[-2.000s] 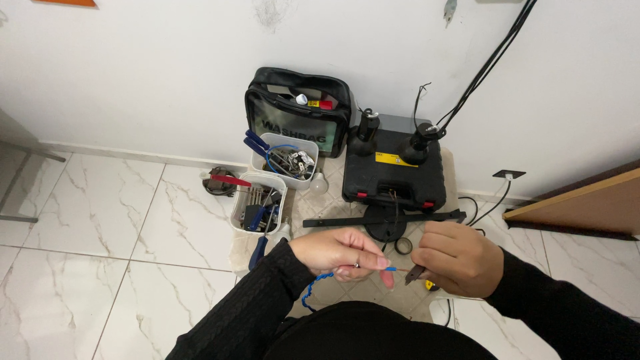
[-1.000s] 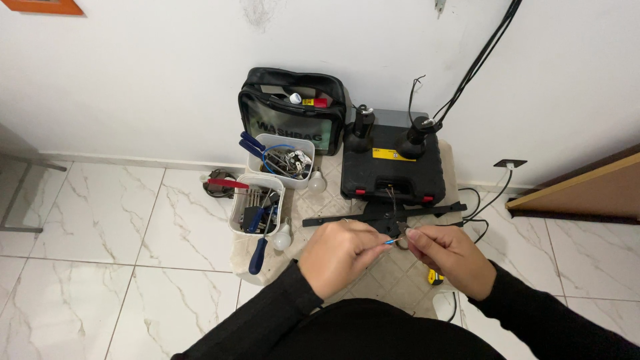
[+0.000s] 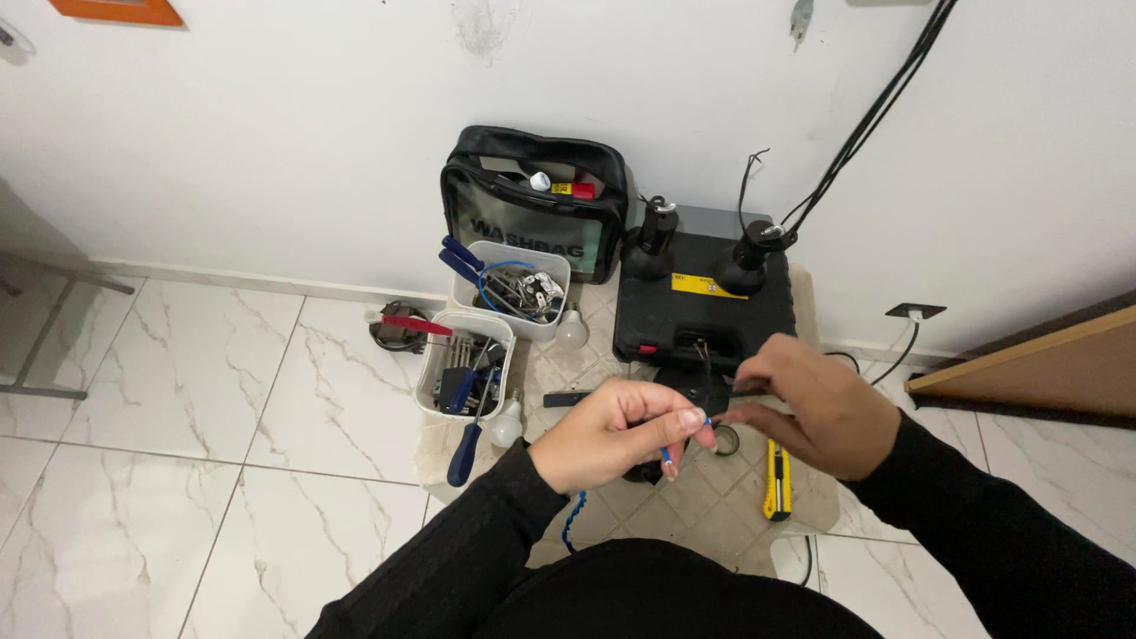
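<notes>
Between thumb and fingers, my left hand (image 3: pixel 626 433) pinches a blue wire (image 3: pixel 666 456), whose twisted length (image 3: pixel 575 522) hangs below the wrist. My right hand (image 3: pixel 816 408) is just right of the wire's end, thumb and index finger apart, a small dark thing between them that is too blurred to name. Beneath the hands lie a black fixture part with arms (image 3: pixel 697 387) and a roll of tape (image 3: pixel 726 440). A yellow utility knife (image 3: pixel 777 481) lies under my right hand's side.
Behind stands a black tool case (image 3: pixel 657 319) bearing two black lamp heads. Left are two plastic tubs (image 3: pixel 424 373) of tools, screwdrivers, light bulbs (image 3: pixel 571 330) and a black wash bag (image 3: pixel 532 209). Black cables (image 3: pixel 874 115) hang along the wall; a plug sits in an outlet (image 3: pixel 916 311).
My right hand's thumb and index finger have parted, and the hand has drawn a little away from the wire's end. The left hand still pinches the blue wire.
</notes>
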